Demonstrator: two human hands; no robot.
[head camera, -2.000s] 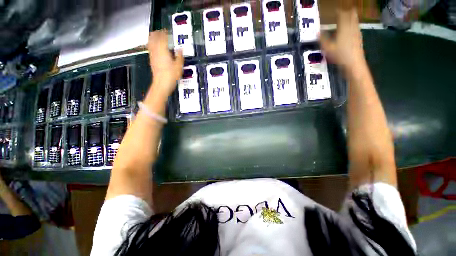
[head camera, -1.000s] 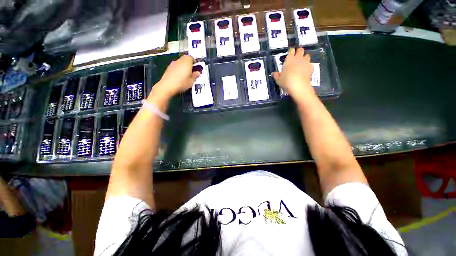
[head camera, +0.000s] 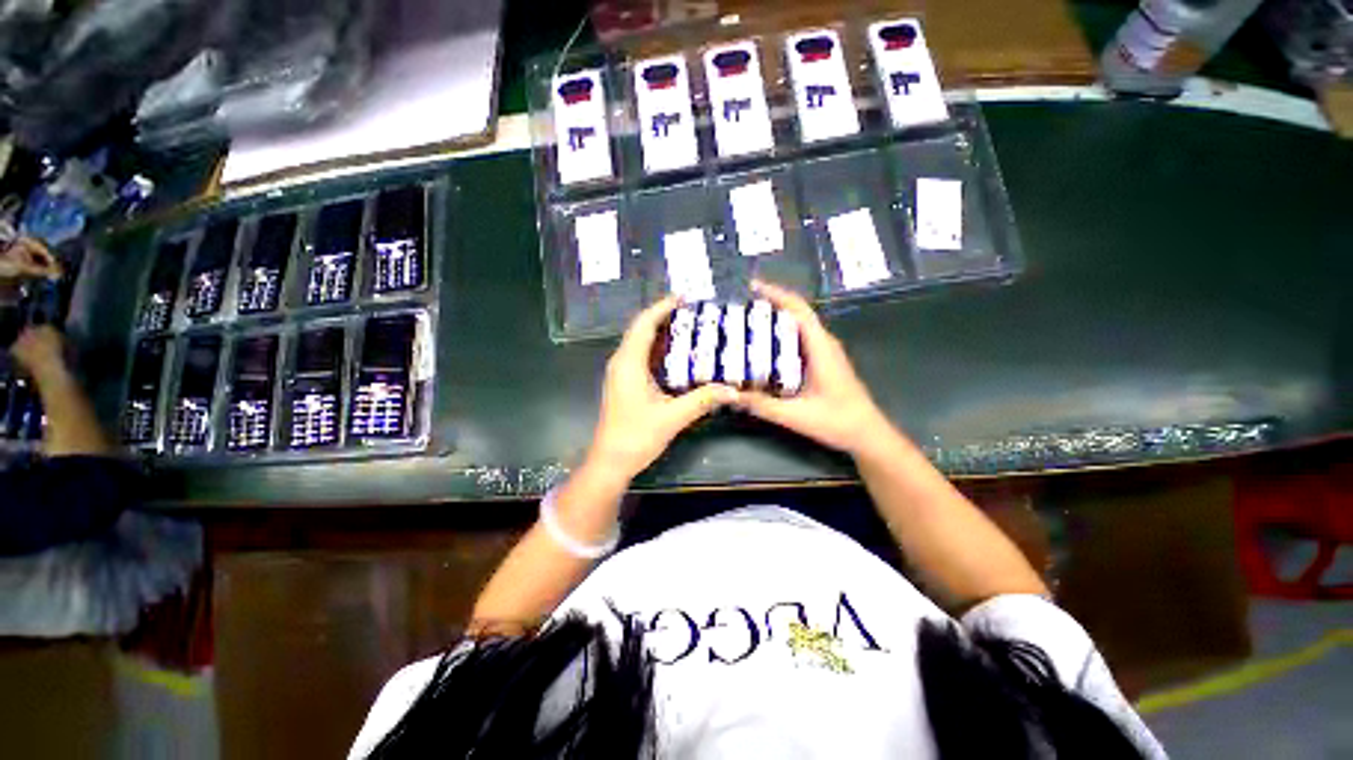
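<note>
Several phones stacked on edge (head camera: 735, 346) show as white and dark stripes between my hands, in front of the near tray edge. My left hand (head camera: 653, 389) grips the stack's left end and my right hand (head camera: 813, 379) its right end. Behind them lies a clear blister tray (head camera: 794, 305). Its far row holds phones with white backs up (head camera: 736, 101). Its near-row pockets hold no phones, only small white slips (head camera: 858, 248), some of them tilted.
Left of my hands, another clear tray (head camera: 297, 316) holds keypad phones (head camera: 389, 379), screens and keys up. White sheets (head camera: 371, 104) and a grey crumpled pile (head camera: 223, 67) lie at the back left. A bottle (head camera: 1165, 42) stands back right. Another person's arm (head camera: 63, 394) reaches in at far left.
The near-row phones have left their pockets and are now stacked between my hands, exposing the white slips. Both hands have moved towards me and together. The other person's arm has moved up onto the bench.
</note>
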